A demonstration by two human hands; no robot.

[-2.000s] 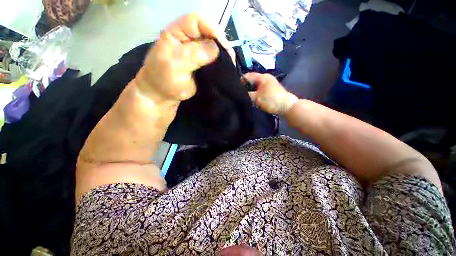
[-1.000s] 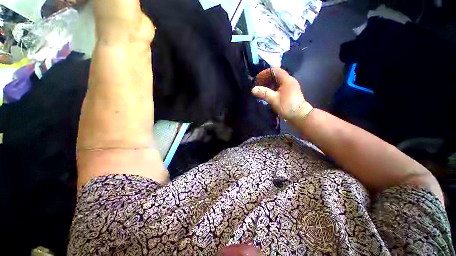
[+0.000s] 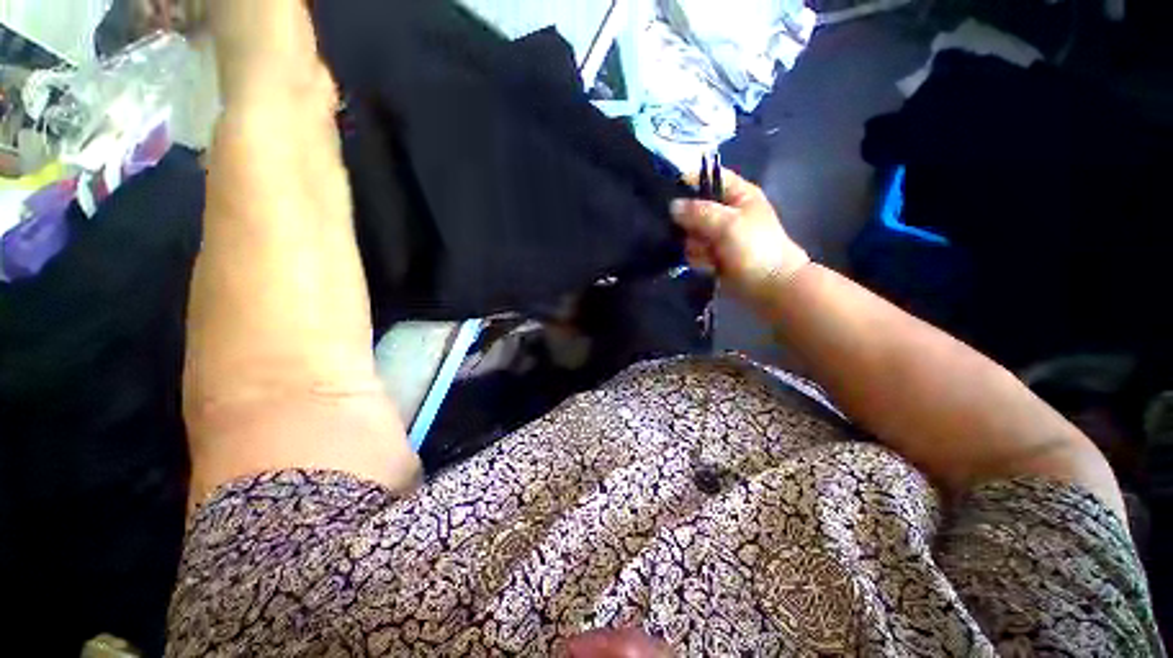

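Note:
A black garment [image 3: 515, 180] is spread between my left arm and my right hand, over the table edge. My right hand [image 3: 740, 234] pinches the garment's right edge between thumb and fingers. The thread snips [image 3: 711, 176] are also in my right hand, with two dark pointed tips showing above the fingers; the rest is hidden in the palm. My left forearm reaches up to the top edge of the picture, where my left hand is cut off, so its fingers do not show.
A black pile [image 3: 90, 386] lies at left, below a clear plastic bag [image 3: 142, 97] with purple and yellow contents. Crumpled white cloth [image 3: 720, 58] is beyond the table. A dark heap [image 3: 1029, 193] lies at right around a bright blue edge [image 3: 894, 210]. A light blue table edge [image 3: 445, 386] shows before me.
My left hand has gone up and out of the picture, and the garment is now spread wider. My right hand was off the cloth a second ago and now holds its edge, snips tips upward.

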